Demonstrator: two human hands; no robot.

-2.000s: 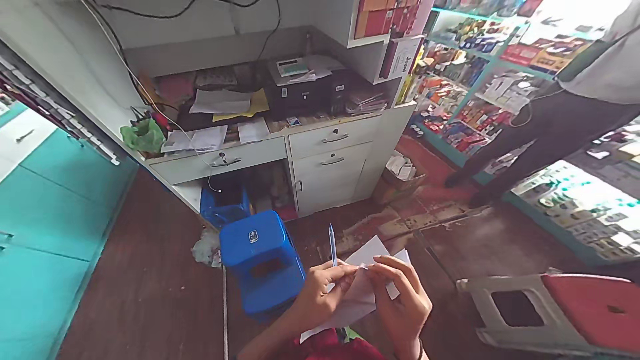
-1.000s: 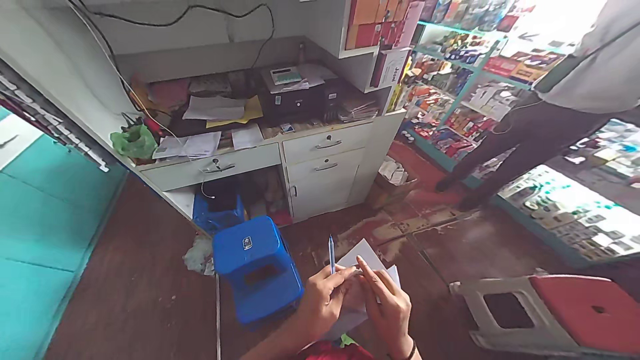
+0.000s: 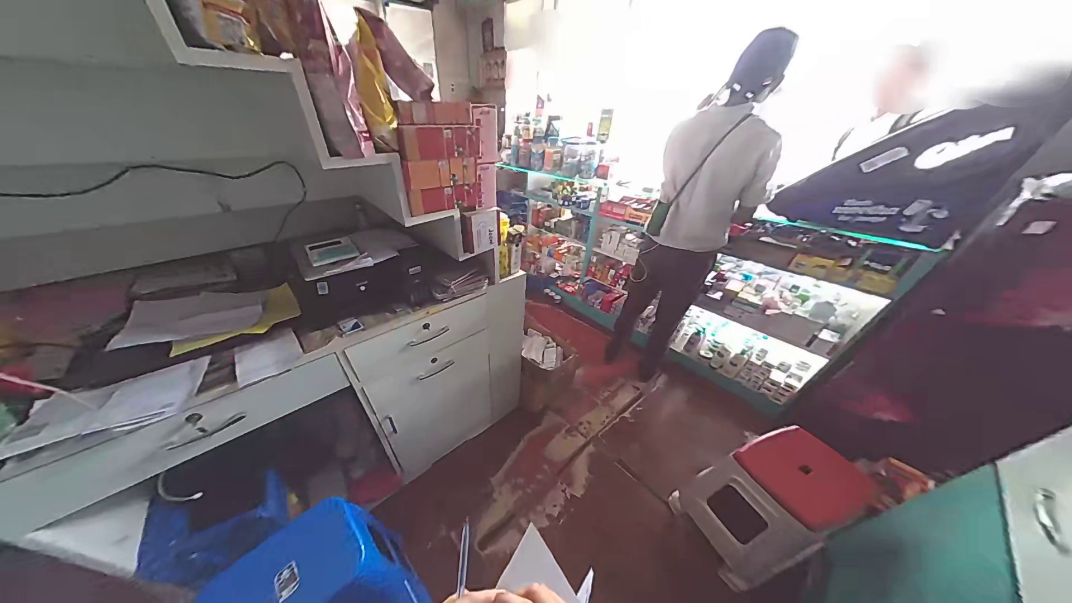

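Note:
At the bottom edge of the head view, only the tops of some fingers show. Those of my left hand [image 3: 476, 596] are by an upright pen [image 3: 464, 557], which rises from them. More fingers, seemingly of my right hand [image 3: 538, 594], lie against a folded sheet of white paper [image 3: 531, 563]; its pointed corner stands up above them. The palms, the wrists and the lower part of the paper are out of view. To the left of the pen is a blue plastic stool [image 3: 322, 557].
A white desk [image 3: 423, 331] bears papers and a black printer [image 3: 352, 280]. A red-topped stool [image 3: 804, 473] stands at the right, a cardboard box [image 3: 548, 377] beside the desk. A person [image 3: 703, 184] stands by lit glass display shelves [image 3: 745, 356]; another person is beyond the counter.
The view has tilted up, so my hands, fully seen over the paper before, now show only as fingers at the bottom edge. The pen is still upright at my left hand.

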